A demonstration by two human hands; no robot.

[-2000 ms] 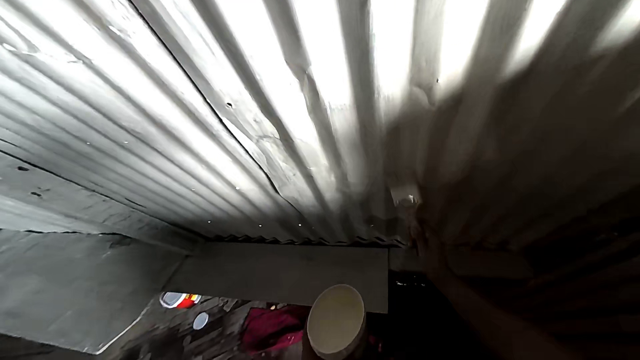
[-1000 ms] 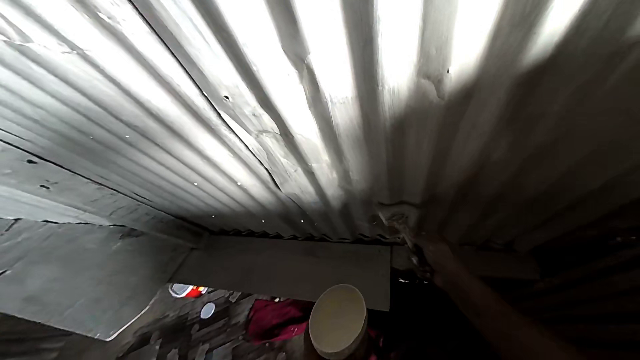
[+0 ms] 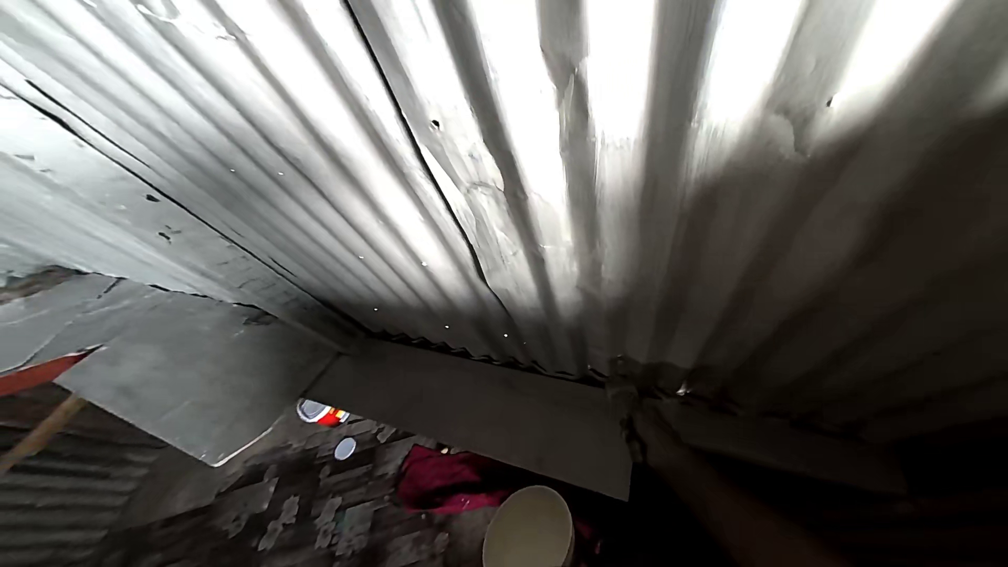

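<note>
Sheets of corrugated metal fill the upper part of the view, brightly lit at the middle and shadowed at the right. In that shadow my right hand reaches to the lower edge of the sheets, beside a flat grey board. It seems to hold something small and pale against the metal, too dark to name. A cream round container shows at the bottom of the view, below the board. My left hand is out of the frame.
On the patterned floor lie a dark red cloth and a round pale lid or disc. An open can with a red and yellow side stands by a grey panel. A wooden pole is at the left.
My right hand has moved down along the corrugated metal to its lower edge. The view has shifted, showing more of the left side.
</note>
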